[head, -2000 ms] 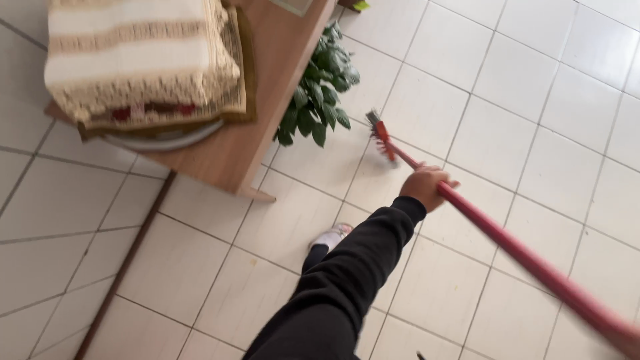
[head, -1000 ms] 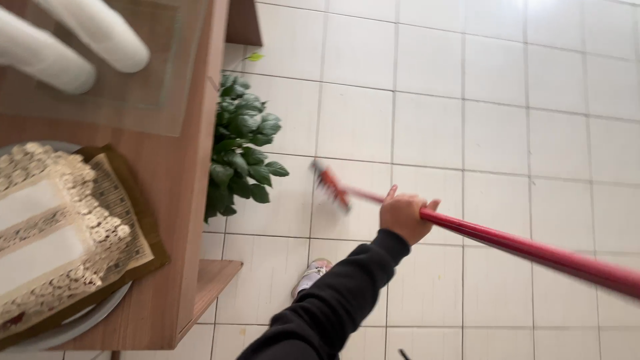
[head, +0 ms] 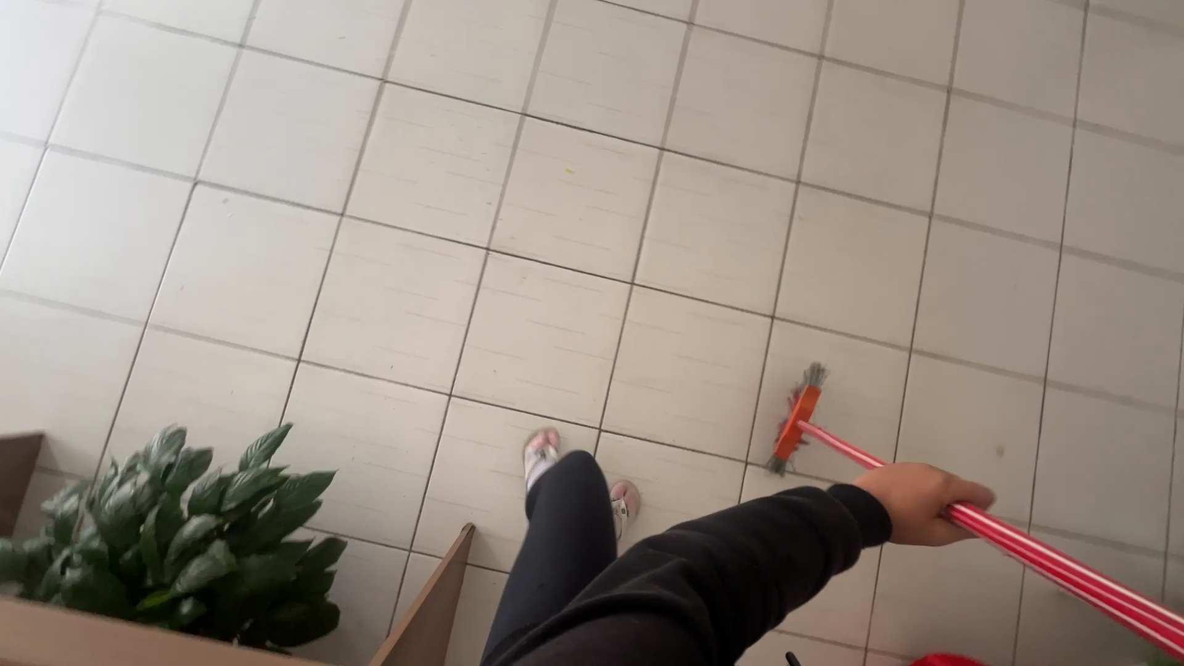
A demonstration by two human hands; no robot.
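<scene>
A push broom with an orange head and greyish bristles rests on the tiled floor, right of my feet. Its red-and-white striped handle runs down to the right edge of the view. My left hand, in a black sleeve, is closed around the lower part of this handle, a short way above the broom head. My right hand is out of view, and the handle's upper end is cut off by the frame.
A leafy green plant stands at lower left, beside wooden furniture and an upright wooden panel. My sandalled feet are on the pale floor tiles. Part of a red object shows at the bottom edge.
The view has swung strongly, and the covered furniture top has left it. My left hand still grips the handle. The broom head, earlier near the plant, is now well away from it.
</scene>
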